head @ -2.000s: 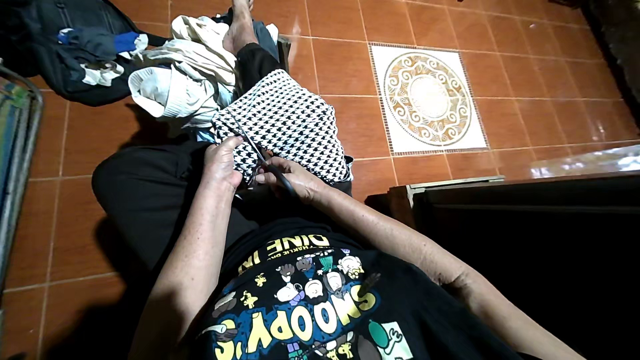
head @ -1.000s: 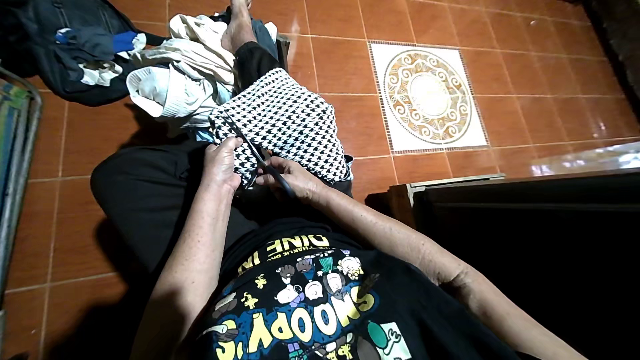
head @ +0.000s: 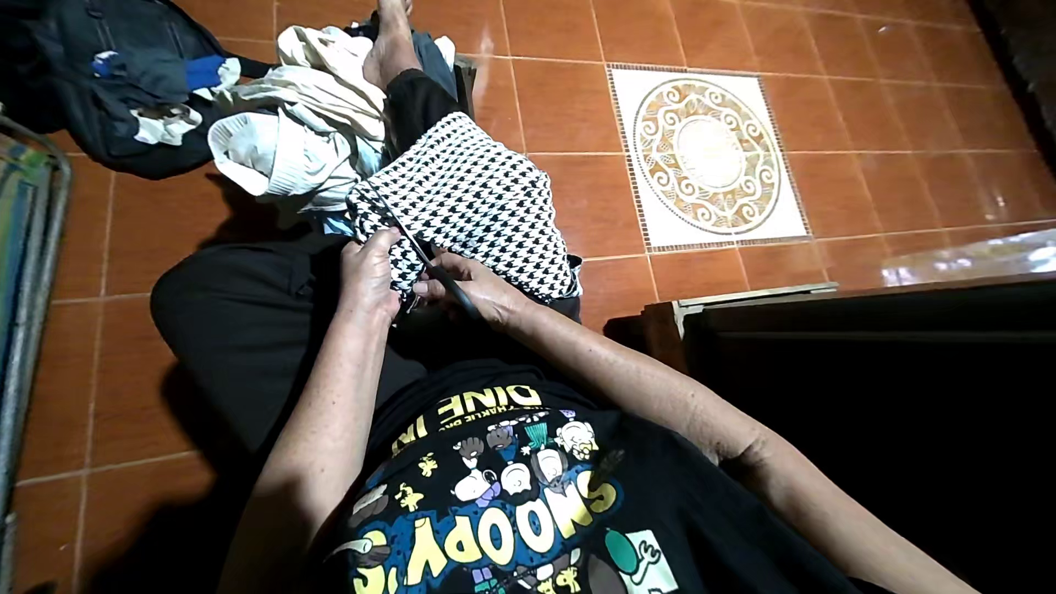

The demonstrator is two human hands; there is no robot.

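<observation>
A black-and-white houndstooth cloth (head: 483, 206) lies over my outstretched leg and reaches down to both hands. My left hand (head: 371, 268) is closed on the near left edge of this cloth. In my right hand (head: 474, 289) is a pair of scissors (head: 450, 289) with dark handles; their long blades point up and left across the cloth, beside my left fingers. Whether the blades are apart is hard to tell. The fingertips of my right hand are close to the cloth's lower edge, where loose threads hang.
Cream and pale garments (head: 289, 148) are heaped beside my bare foot (head: 392, 49). A black bag (head: 124, 82) with dark and white cloth on it lies at the upper left. A metal-tube frame (head: 58, 214) stands at the left edge, dark furniture (head: 866, 355) at the right, on tiled floor.
</observation>
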